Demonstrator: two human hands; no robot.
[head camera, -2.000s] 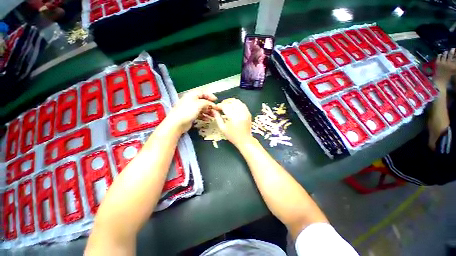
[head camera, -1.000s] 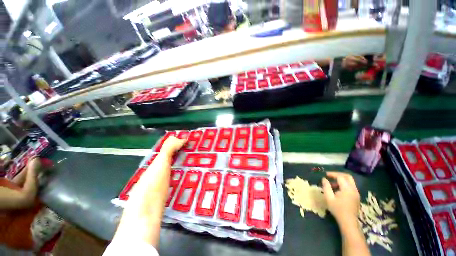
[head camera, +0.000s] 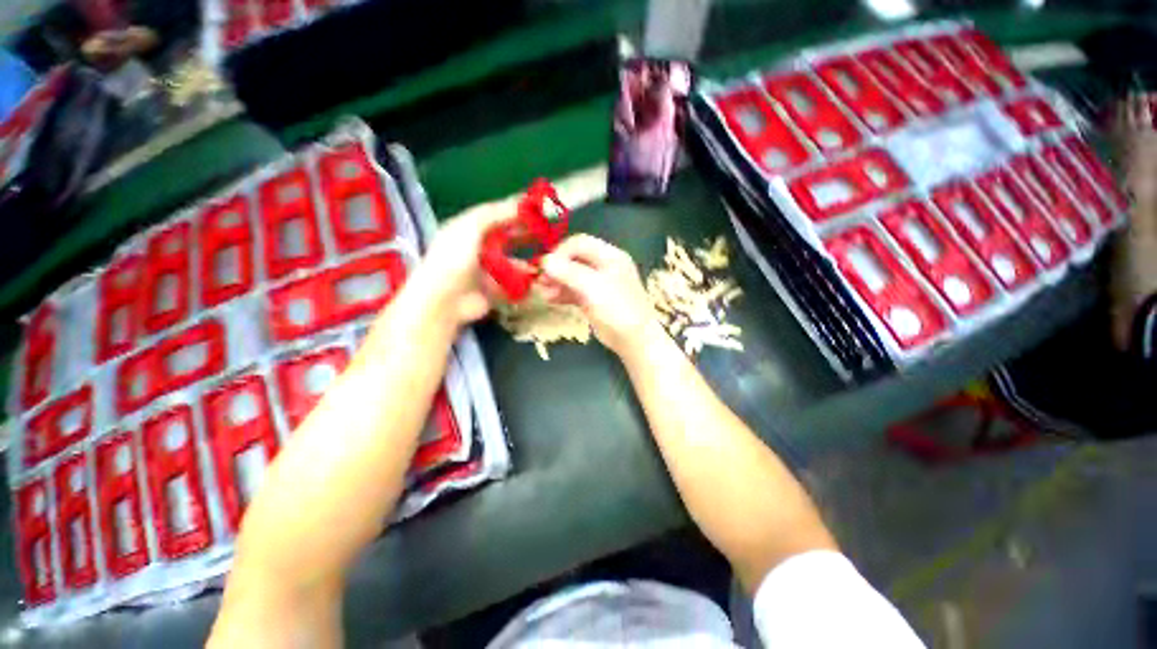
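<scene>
My left hand (head camera: 459, 264) holds a red plastic housing (head camera: 518, 238) tilted up above the bench, in the middle of the view. My right hand (head camera: 596, 285) is at the housing's lower right edge, fingertips pinched together; whether a small piece is between them is too blurred to tell. A heap of small cream pieces (head camera: 546, 325) lies under the hands. A looser pile of whitish strips (head camera: 695, 298) lies just right of my right hand. The left blister tray (head camera: 251, 332) holds rows of red housings, with an empty pocket in its upper row near the left end.
A stack of trays with red housings (head camera: 846, 228) stands on the right; its top tray has an empty middle pocket. A phone (head camera: 647, 131) stands upright beyond the piles. Another person's arm (head camera: 1133, 216) is at the right edge. More trays stand across the bench.
My left hand has moved from the left tray to the middle and now holds a red housing. My right hand has come in beside it. The camera view has swung right and down.
</scene>
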